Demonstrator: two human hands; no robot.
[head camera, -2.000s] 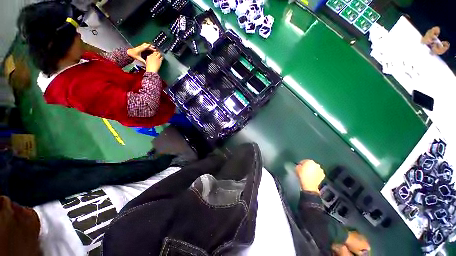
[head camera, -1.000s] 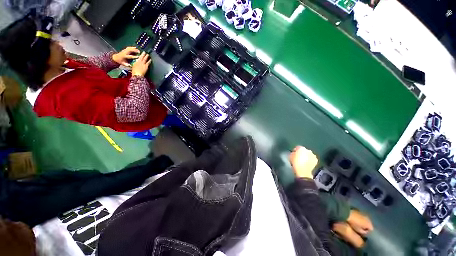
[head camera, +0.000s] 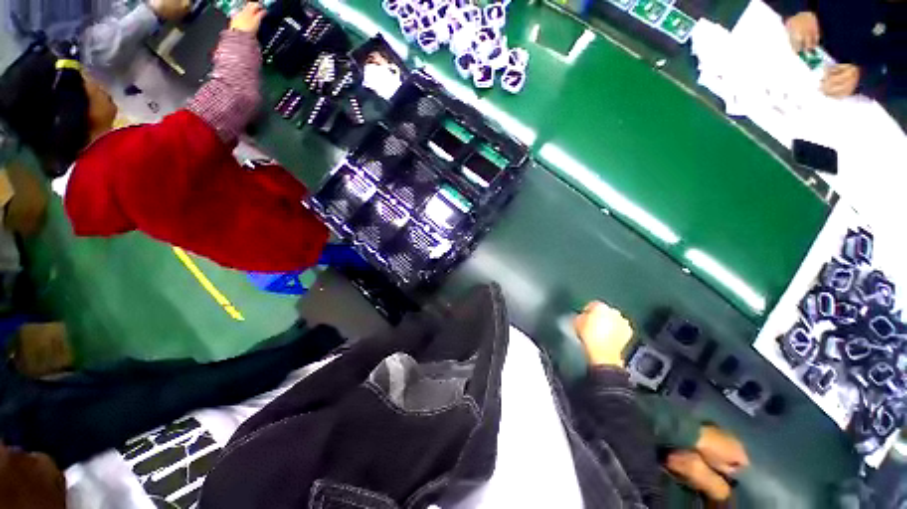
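Observation:
My right hand (head camera: 603, 334), in a dark sleeve, rests as a closed fist on the green bench (head camera: 557, 234); nothing shows in it. Just to its right lie several dark square housings (head camera: 682, 333), one with a lighter rim (head camera: 647, 366). My left hand does not show clearly; a blurred brown shape at the lower left corner cannot be made out. A dark jacket and a white printed cloth fill the lower middle and left.
A black parts tray (head camera: 423, 189) with boards in some pockets stands upper middle. White housings (head camera: 477, 45) lie beyond it. Black-and-white housings (head camera: 845, 343) are heaped at right, below a phone (head camera: 815, 155). A person in red is at left; others' hands show lower right and upper right.
The person in red has reached an arm up and away. Another person's hands have come in at the upper right. My right fist stays on the bench; the view has shifted slightly.

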